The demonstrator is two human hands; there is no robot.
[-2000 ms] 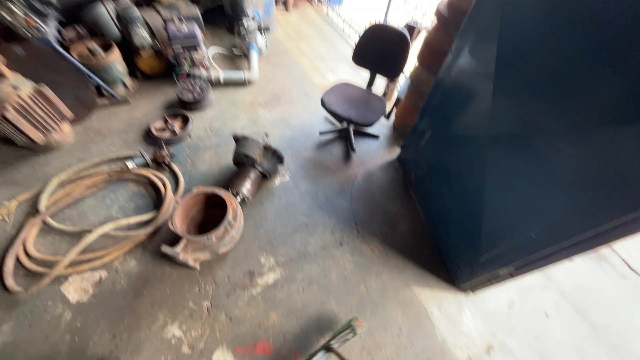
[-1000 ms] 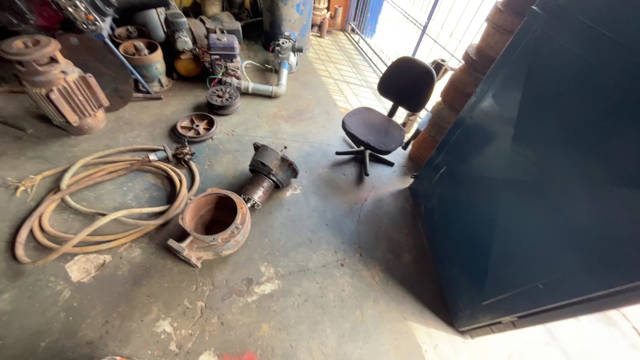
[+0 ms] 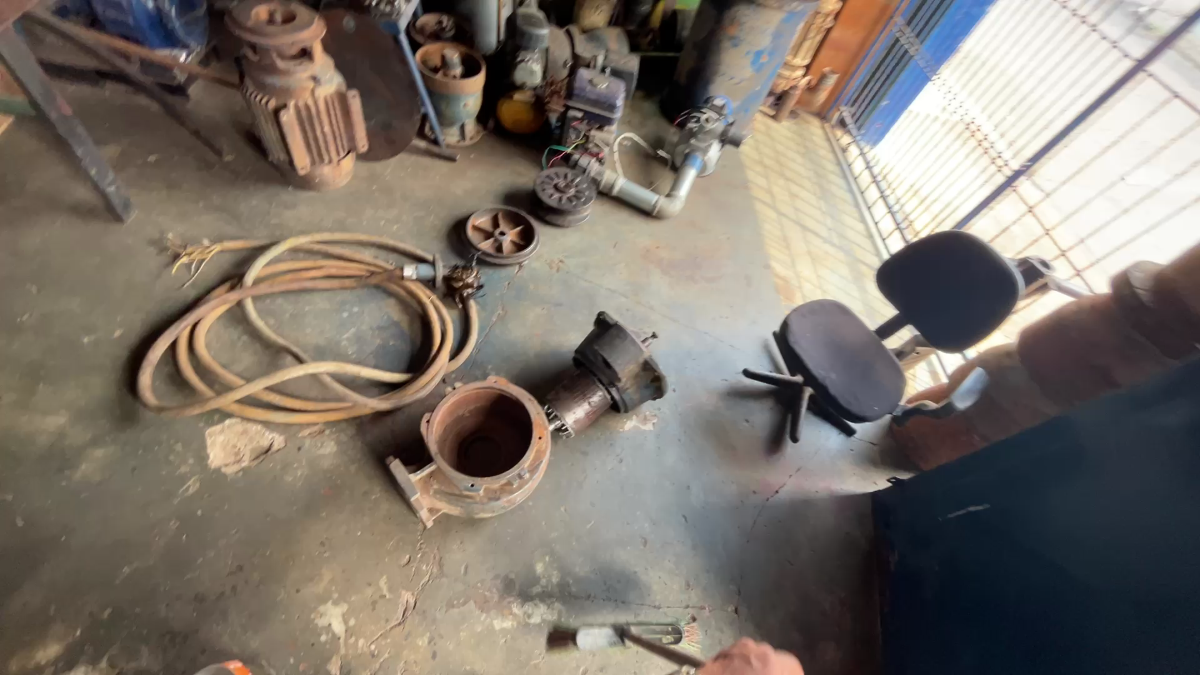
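At the bottom edge, right of centre, part of my right hand [image 3: 752,658] shows, closed around the end of a thin dark handle [image 3: 661,647]. Beside that handle lies a blurred, elongated thing [image 3: 605,638] with a dark end; whether the two are joined I cannot tell. My left hand is out of view. Farther forward on the concrete floor stands a rusty pump casing [image 3: 487,441], its round opening facing up. Touching or close to it, a dark flanged machine part with a shaft [image 3: 609,375] lies on its side. Left of the casing is a coiled tan hose or cable [image 3: 309,375].
A black office chair [image 3: 839,361] stands at right, near a dark blue panel [image 3: 1050,525] and a metal grille gate [image 3: 1012,141]. Two pulley wheels [image 3: 502,234] lie ahead. An electric motor [image 3: 305,122], a small engine [image 3: 592,98] and a blue drum [image 3: 741,56] stand behind.
My right hand and the thin handle have come into view at the bottom edge. The view has swung, showing more of the gate.
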